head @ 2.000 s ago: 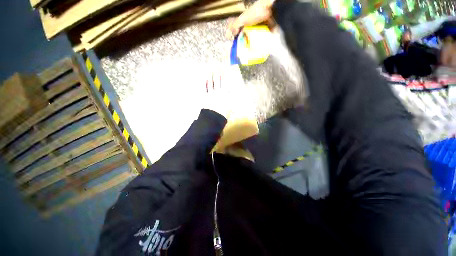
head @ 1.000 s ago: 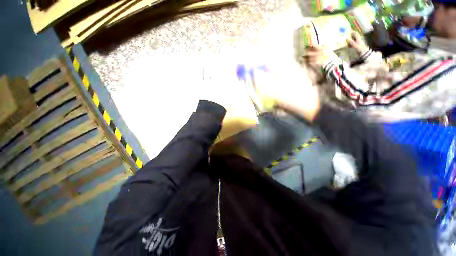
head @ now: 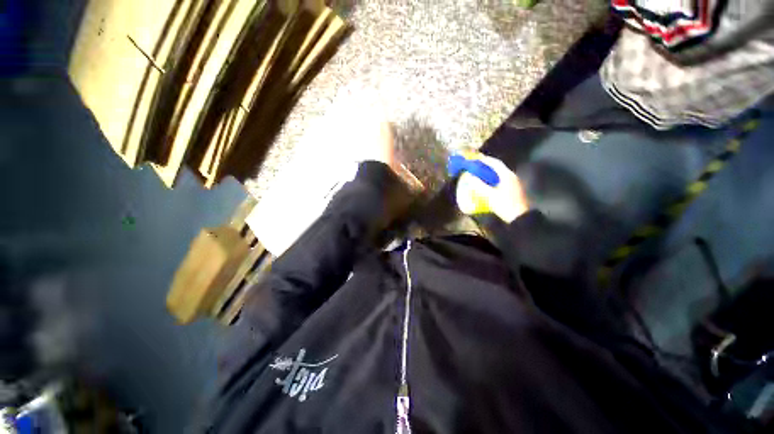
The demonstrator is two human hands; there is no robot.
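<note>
My right hand (head: 510,200), washed out by glare, is closed around the blue tape dispenser (head: 475,169), close in front of my jacket. A yellow part of the dispenser shows below the blue. My left sleeve reaches to the near part of the table. My left hand is lost in glare and shadow at the cuff, so its grip cannot be made out. A glaring white surface lies beside that sleeve; whether it is a carton or the tabletop cannot be told. A thin brown edge (head: 408,176) shows just right of the cuff.
The speckled table (head: 441,63) runs away from me. Flattened cartons (head: 114,72) lean in a thick stack at its left end. A brown carton (head: 204,269) sits on a wooden pallet at lower left. A person in a patterned jacket (head: 670,72) stands at upper right. Yellow-black tape (head: 703,180) marks the floor.
The view has turned, and the cardboard stack now fills more of the upper left. My right hand and the dispenser are now near my jacket. The co-worker's hands have left the view.
</note>
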